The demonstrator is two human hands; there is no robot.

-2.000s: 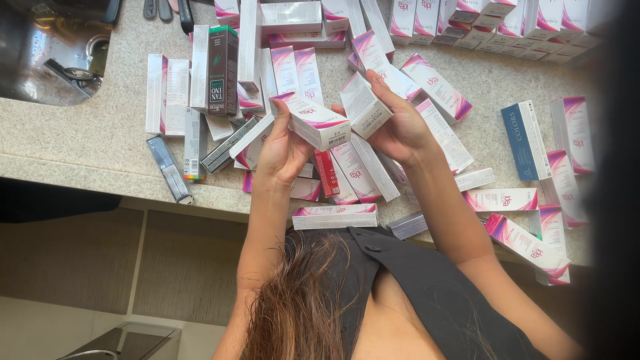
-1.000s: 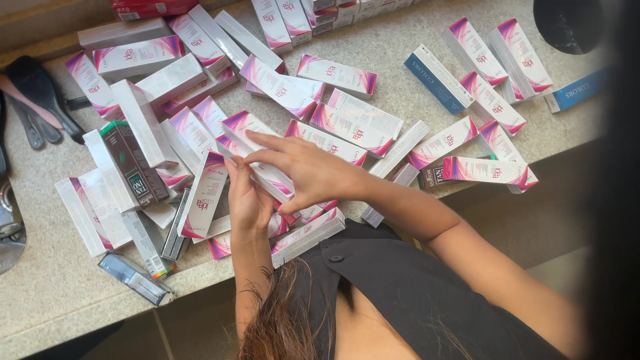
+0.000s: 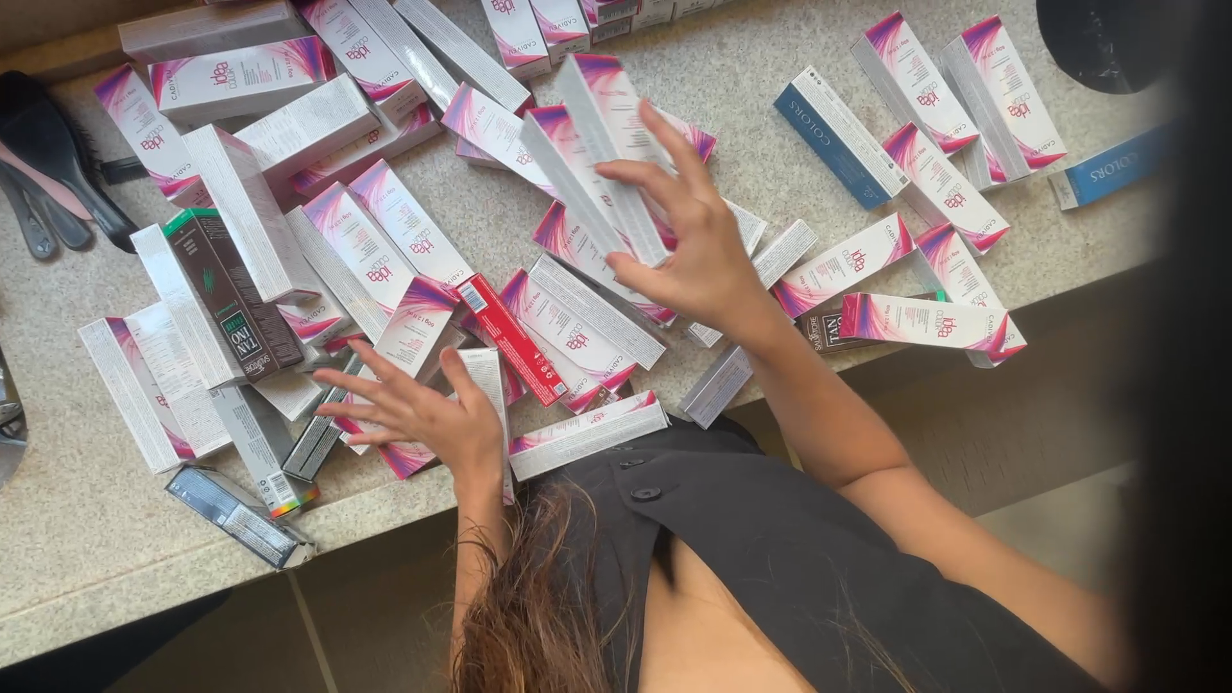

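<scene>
Hair-colour boxes, white with pink ends, lie heaped on a speckled countertop. My left hand has its fingers spread over the near part of the heap, beside a red box, and holds nothing. My right hand is over the heap's right part, fingers apart, next to a white-and-pink box that looks tilted. Whether its fingertips touch that box I cannot tell. A dark brown box with a green end rests at the left of the heap, and a small dark blue box sits near the counter's front edge.
Black tint brushes lie at the far left. A blue-and-white box and several pink-and-white boxes are on the right, with another blue box beyond. A round black object is at the upper right. The counter's front edge runs diagonally.
My hands, together over a box one second ago, have moved apart. The left is now spread open, and the right is farther right. The red box, hidden then, shows now.
</scene>
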